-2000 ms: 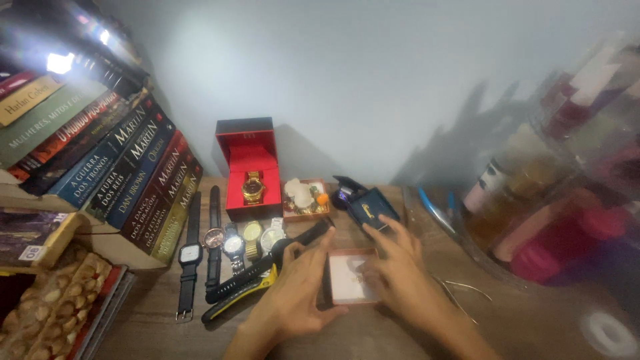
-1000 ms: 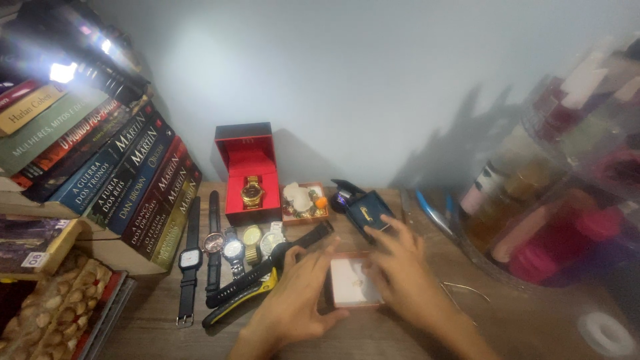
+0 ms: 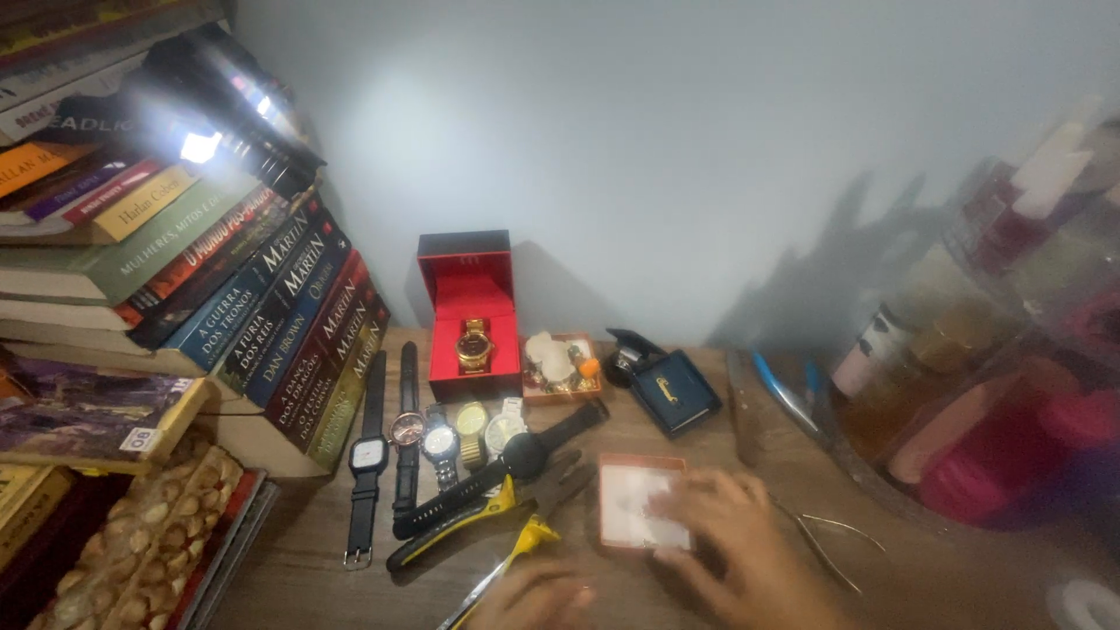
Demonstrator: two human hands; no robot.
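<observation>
My left hand (image 3: 534, 599) is blurred at the bottom edge, beside a long yellow and silver item (image 3: 499, 569); whether it grips this is unclear. My right hand (image 3: 739, 547) is over the right edge of a small open box (image 3: 626, 503) with a white lining, thumb and fingers apart. Left of the box lie a black-and-yellow strap (image 3: 459, 525), a black round-faced watch (image 3: 525, 455) and several other watches, among them a black square-faced one (image 3: 367, 453). Behind them, a gold watch (image 3: 473, 350) sits in an open red-lined case (image 3: 446, 363).
A box of jewelry (image 3: 560, 372) and a dark blue case (image 3: 674, 394) stand behind the small box. Blue-handled pliers (image 3: 787, 398) and a thin wire-like item (image 3: 827, 542) lie to the right, near a clear organizer (image 3: 954, 376). Stacked books (image 3: 262, 324) rise at left.
My left hand has moved from the small box's left side toward the bottom edge, uncovering the yellow and silver item. My right hand is still at the box's right side.
</observation>
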